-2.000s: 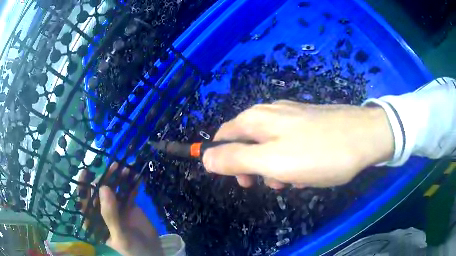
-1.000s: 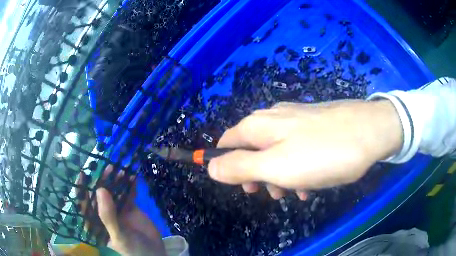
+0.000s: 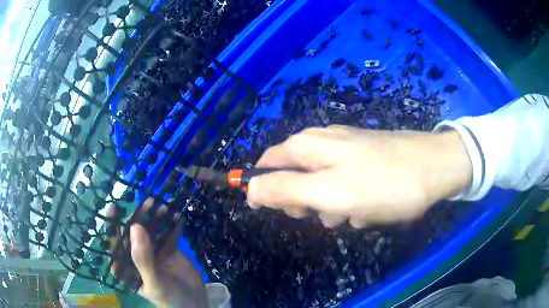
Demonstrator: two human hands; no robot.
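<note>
My right hand (image 3: 355, 174) is bare and closed around side cutters (image 3: 236, 177) with an orange band; their grey jaws point left at the near edge of the black sprue frame (image 3: 78, 144). Whether the jaws are open cannot be told. My left hand (image 3: 158, 258) holds the frame from below at its lower right part, thumb up, fingers partly hidden behind the bars. The frame is tilted over the left side, with rows of round dark parts on it. Loose cut parts (image 3: 289, 252) lie heaped in the near blue bin (image 3: 481, 66) under my right hand.
A far blue bin (image 3: 114, 129), partly behind the frame, holds many small black pieces. A dark gridded pile (image 3: 517, 18) is at the top right on the green floor. Yellow-black tape (image 3: 525, 232) is at the right. A yellow-orange item (image 3: 90, 299) is at the lower left.
The frame has shifted and is less blurred than a second ago. My left hand has moved slightly right. My right hand and the cutters have moved slightly left and up.
</note>
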